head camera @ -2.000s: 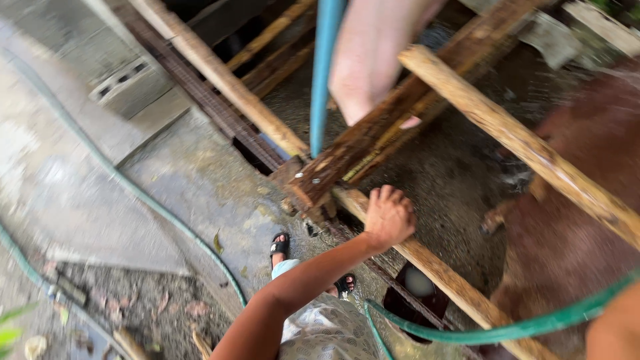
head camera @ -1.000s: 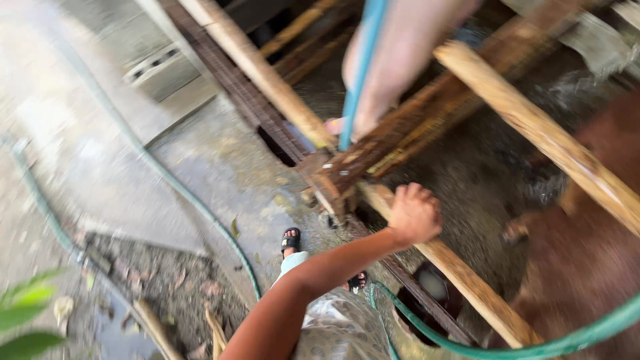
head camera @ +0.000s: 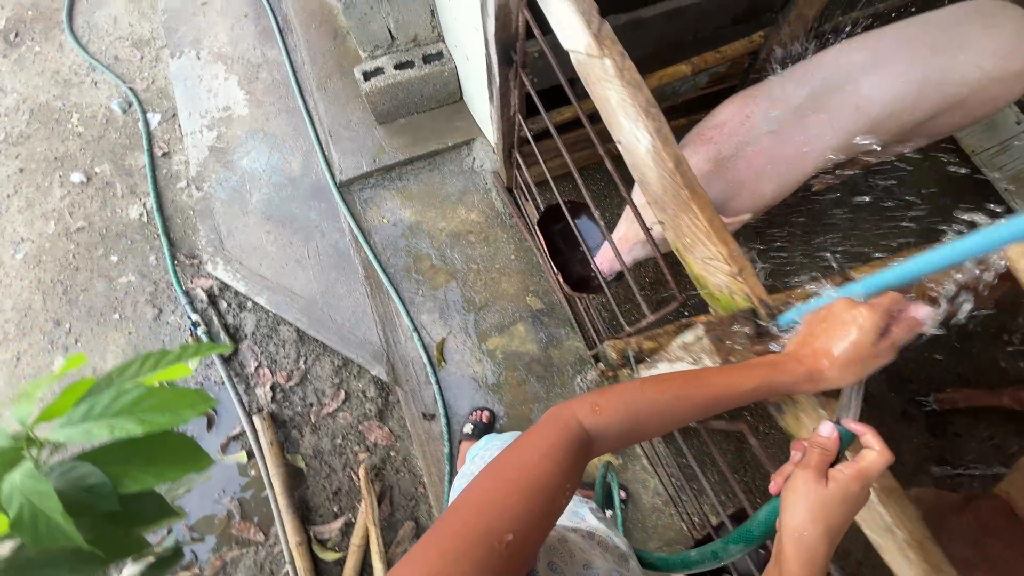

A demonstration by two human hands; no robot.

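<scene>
My right hand (head camera: 832, 480) grips the end of a green hose (head camera: 720, 548), and water streams up from it. My left hand (head camera: 856, 340) reaches across the wooden rails of a pen into the spray, wet and partly blurred, beside a light-blue pipe (head camera: 912, 268); whether its fingers close on anything is unclear. A pink pig (head camera: 840, 112) stands in the pen with its snout at a dark bowl (head camera: 566, 248) behind rusty bars. Water splashes near its body. At the lower right, part of a reddish-brown animal (head camera: 956, 520) shows.
A thick wooden beam (head camera: 660, 156) crosses above the barred panel. Thin green hoses (head camera: 364, 236) run over the wet concrete at left. A hollow concrete block (head camera: 410, 80) sits by the wall. Leafy branches (head camera: 120, 456) and wooden poles (head camera: 284, 496) lie lower left. My sandalled foot (head camera: 478, 424) is on the wet floor.
My left hand has left the wooden rail and is now up in the water spray. My right hand, with the hose end, has come into view. The pig's head now shows at the bowl.
</scene>
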